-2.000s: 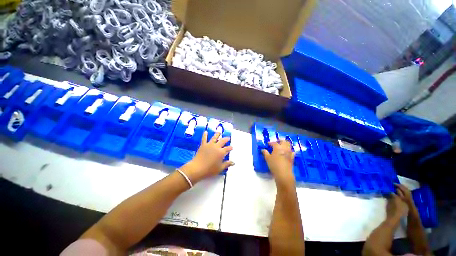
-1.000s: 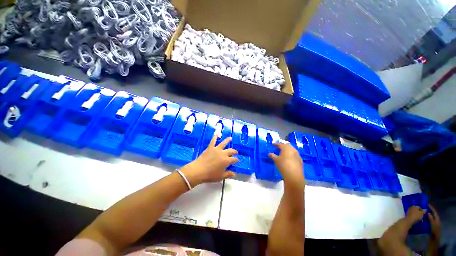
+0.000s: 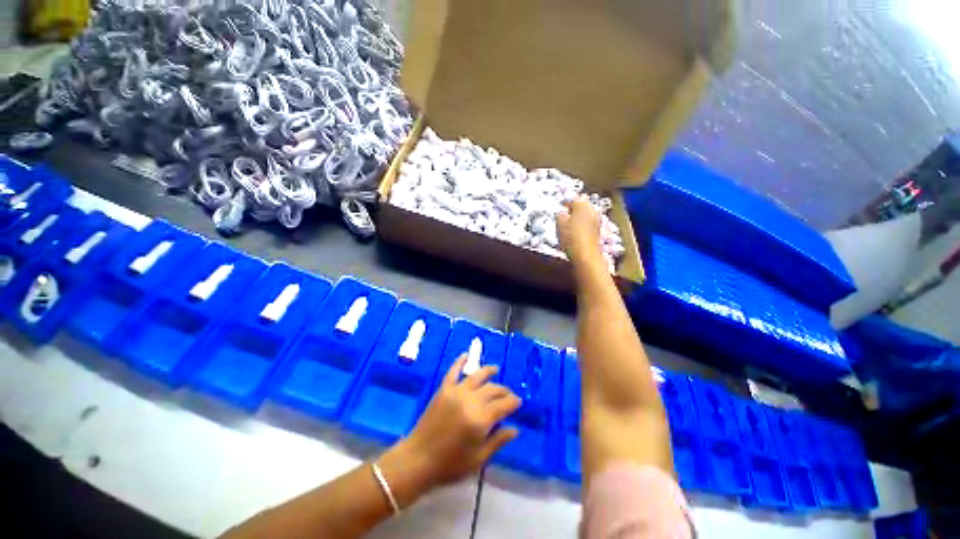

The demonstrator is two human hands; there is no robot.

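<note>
Blue blister trays (image 3: 392, 395) lie side by side in a row across the white table strip. The trays on the left each hold a white adapter (image 3: 353, 315) in the narrow recess. My left hand (image 3: 463, 421), with a white band at the wrist, rests over a tray, fingers spread, its fingertips at the lower end of a white adapter (image 3: 474, 356). My right hand (image 3: 580, 226) reaches into the open brown carton (image 3: 474, 244) among loose white parts (image 3: 474, 184); its fingertips are partly hidden, so I cannot tell whether it grips one.
A large pile of coiled white cables (image 3: 263, 95) lies left of the carton. Big blue stacked trays (image 3: 737, 284) stand to its right, with crumpled blue plastic (image 3: 900, 363) beyond. A far-left tray holds a coiled cable (image 3: 40, 298). Another blue tray (image 3: 902, 525) shows at the lower right edge.
My right hand has left the trays and moved up into the carton. My left hand stays by the same part of the row. The view has shifted; the other person's hands have left it.
</note>
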